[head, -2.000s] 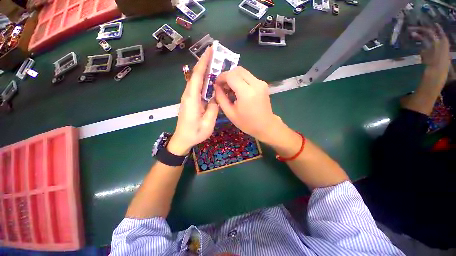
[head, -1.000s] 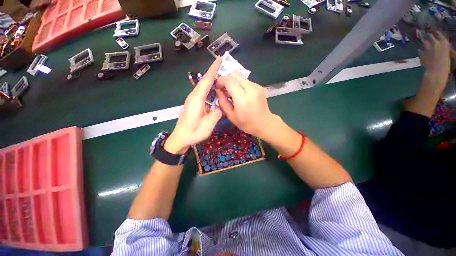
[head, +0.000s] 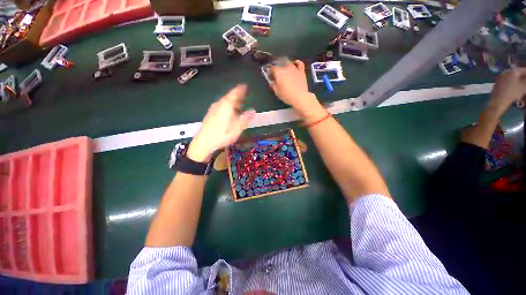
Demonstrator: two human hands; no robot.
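Observation:
My left hand (head: 222, 124) is open, blurred and seemingly empty above the metal rail. My right hand (head: 289, 80) reaches over the belt with its fingers closed on a windowed housing (head: 267, 73), mostly hidden under them. A white housing (head: 335, 65) with a bright blue piece (head: 327, 83) at its edge lies on the belt right of that hand. The brown parts box (head: 271, 195) sits on the worktop below my hands, full of blue-black round parts and red pieces, with a blue cylinder (head: 267, 143) near its far edge.
More windowed housings (head: 196, 55) lie along the green belt (head: 144, 98). A pink-red foam tray (head: 86, 207) is at left, another (head: 92, 14) beyond the belt. A grey diagonal post (head: 427, 52) crosses at right. Another person's hand (head: 507, 89) is at far right.
My hands have separated. The right hand has moved away over the belt. The white housing they held now lies on the belt with the blue piece. The belt's housings have shifted right.

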